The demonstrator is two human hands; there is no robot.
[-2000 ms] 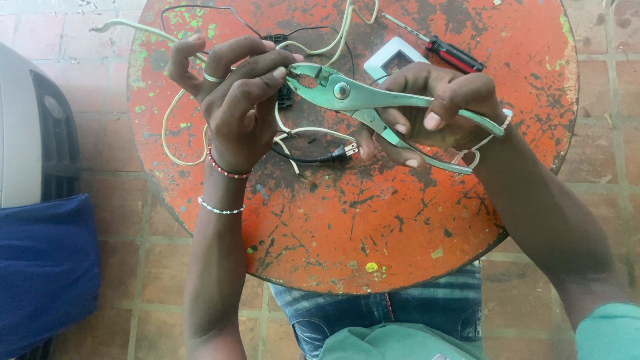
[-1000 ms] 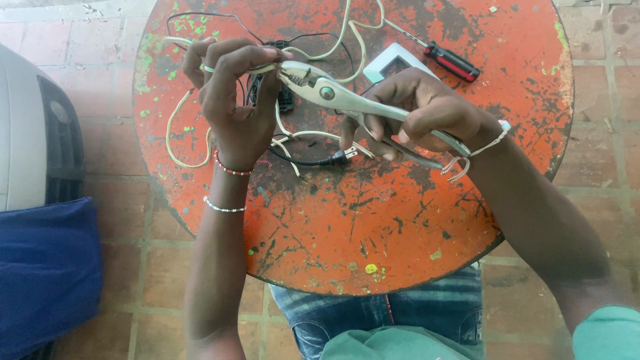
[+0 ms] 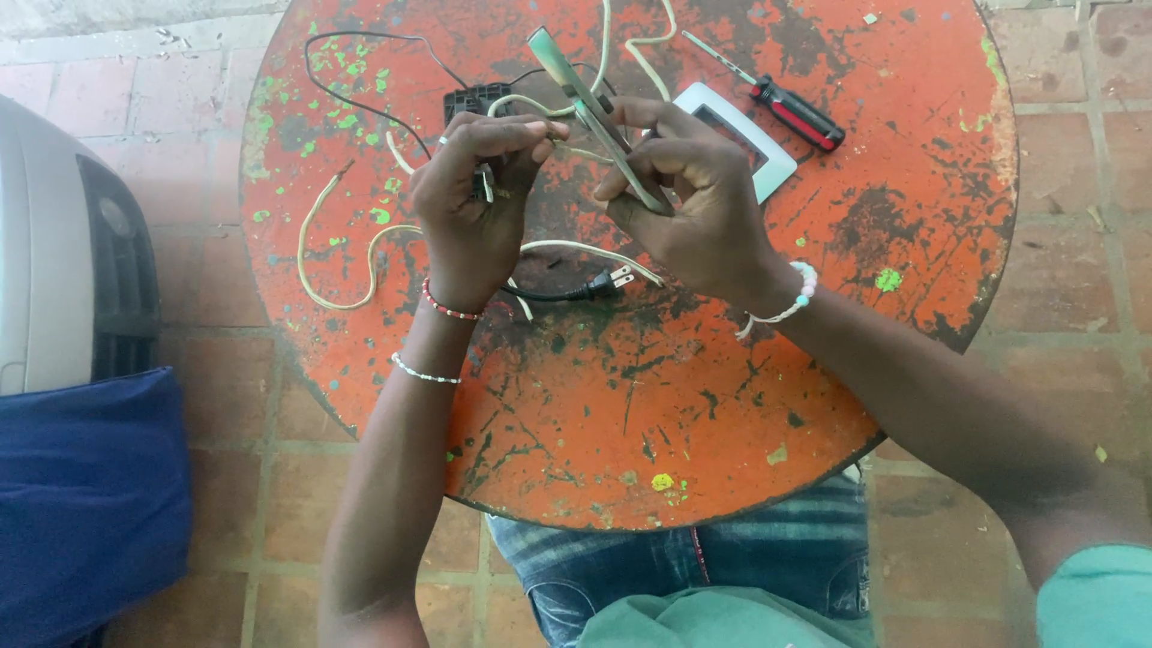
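My left hand (image 3: 481,175) pinches the end of a cream electrical wire (image 3: 531,106) between thumb and fingertips, above the table. Just right of it, my right hand (image 3: 693,180) holds slip-joint pliers (image 3: 585,99), seen edge-on with the jaws pointing up and left, away from the wire end. Whether the jaws are apart is hard to tell. Behind my left hand lies a black plastic device (image 3: 477,97), partly hidden. A black two-prong power plug (image 3: 601,286) rests below the hands. Another cream wire (image 3: 310,211) curves on the left with a bare copper end.
A red-and-black screwdriver (image 3: 796,112) lies beside a white-framed panel (image 3: 778,169) at the upper right of the round orange table (image 3: 666,405). Thin black cable (image 3: 337,94) loops at the upper left. A grey vehicle part (image 3: 54,252) and a blue cloth (image 3: 90,486) are on the left.
The pliers have moved off the wire at my left fingertips and turned from lying across, jaws left, to upright and edge-on. My left hand has come down and right, its wrist turned.
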